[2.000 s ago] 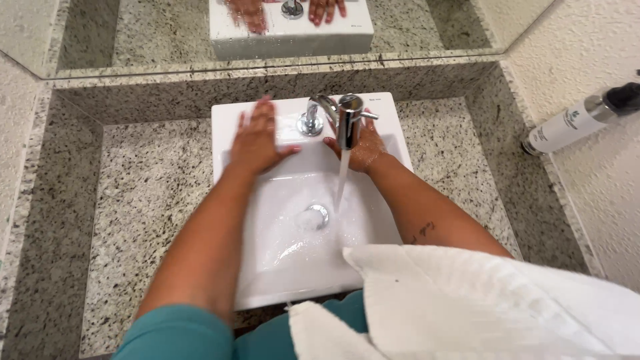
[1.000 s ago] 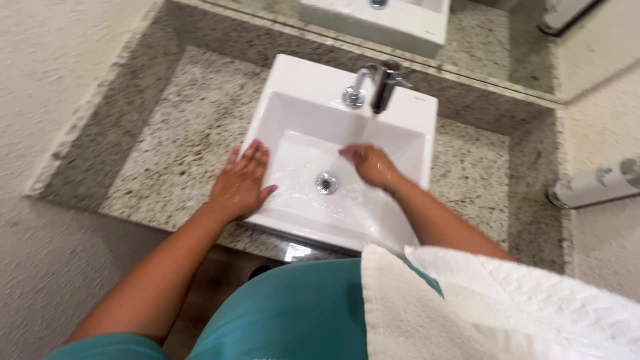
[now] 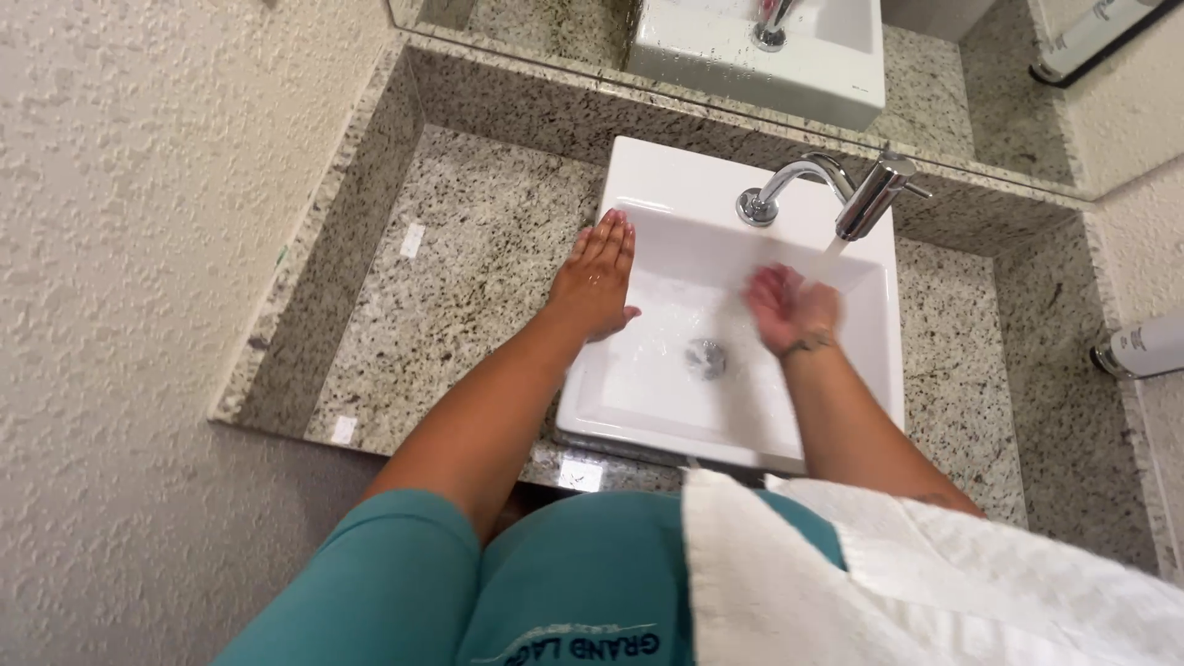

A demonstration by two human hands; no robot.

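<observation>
Water runs from the chrome faucet [image 3: 865, 199] over the white ceramic washbasin [image 3: 647, 407]. My right hand [image 3: 793, 305], blurred and palm up with fingers a little curled, is in the basin just below the spout and holds nothing. Flat against the basin's left rim lies my left hand [image 3: 597, 279], wet, fingers together and thumb apart, with no object in it. The metal drain [image 3: 706, 359] shows at the bottom of the bowl, between the two hands. A white cloth towel [image 3: 832, 573] hangs at my front on the right.
The basin stands on a speckled granite counter [image 3: 462, 259] with raised edges. Behind it a mirror [image 3: 555, 28] reflects basin and faucet. A dispenser bottle [image 3: 1147, 347] is on the right wall. Textured wall [image 3: 166, 231] rises at the left.
My right hand was closed under the water one second ago and now shows its palm. Two seconds ago both hands were farther back, beside the faucet. My left hand remains on the left rim.
</observation>
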